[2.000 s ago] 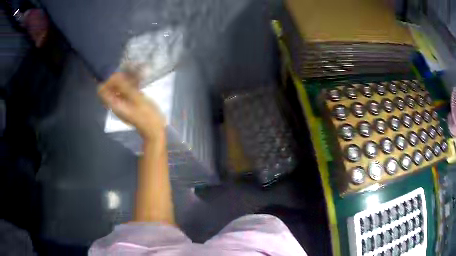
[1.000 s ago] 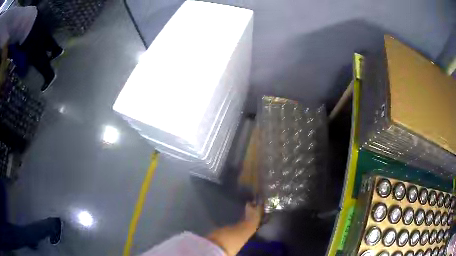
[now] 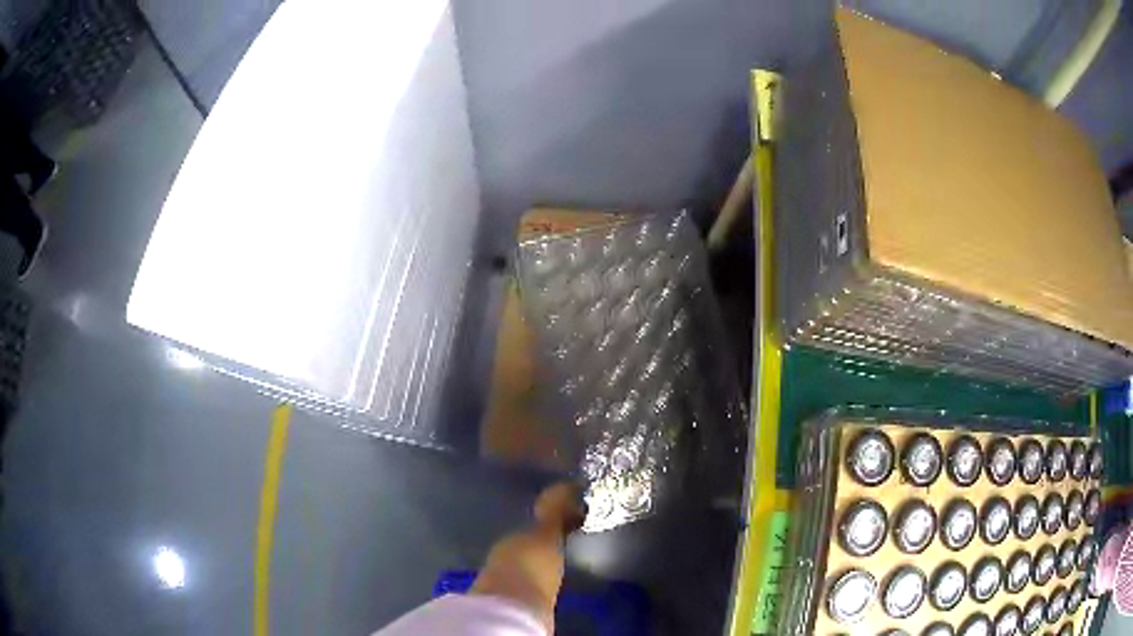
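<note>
My left hand (image 3: 537, 555), partly blurred, reaches in from the bottom edge. Its fingers are at the near left edge of a clear blister tray (image 3: 621, 329) with round pockets, low beside the bench, and appear to pinch it. The tray looks empty and lies at an angle over brown cardboard (image 3: 516, 398). The far fingers are hidden. My right hand is out of the picture.
A tall white stack (image 3: 298, 199) stands on the floor to the left. On the yellow-edged green bench (image 3: 795, 429) at right are cardboard-topped clear trays (image 3: 982, 186) and a tray of round black-rimmed components (image 3: 913, 528). Yellow floor tape (image 3: 273, 522) runs at lower left.
My left hand has moved from above the white stack to the clear tray's near edge. The view has shifted, and the tray now lies more slanted than one second ago.
</note>
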